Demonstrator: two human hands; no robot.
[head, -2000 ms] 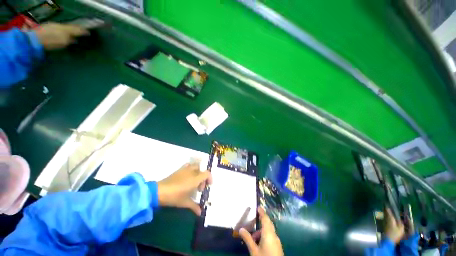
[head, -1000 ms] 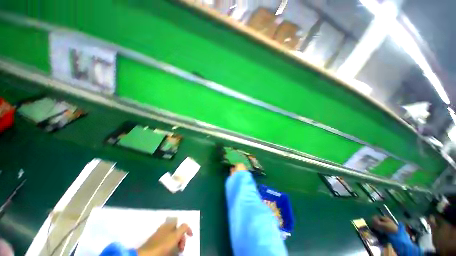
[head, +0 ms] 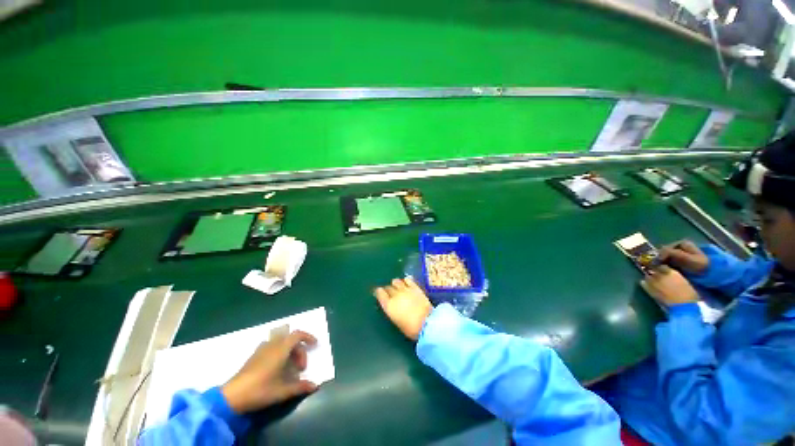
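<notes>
My left hand [head: 272, 373] is over the white sheet [head: 218, 348], thumb and forefinger apart, with nothing seen between them. A small grey strip [head: 279, 334] shows on the sheet beside its fingers. My right hand [head: 404, 308] is palm down just left of the blue bin [head: 451, 264], fingers slightly spread; nothing is seen in it, and what lies beneath it is hidden. The bin holds small tan parts [head: 447, 271] and stands on a crumpled clear bag [head: 466, 301]. A tablet unit with a green panel [head: 381, 212] lies flat behind the bin and my right hand.
More tablet units [head: 222, 233] lie along the green partition. A curled white paper [head: 281, 264] lies behind the sheet. Long cream strips [head: 144, 335] and a thin dark tool [head: 47, 383] lie left. A person in a blue smock [head: 723, 322] handles a unit at right.
The tablet unit between my hands two seconds ago has left the work spot, and another unit now lies by the partition. My right hand has drawn back from it towards me. The view has turned.
</notes>
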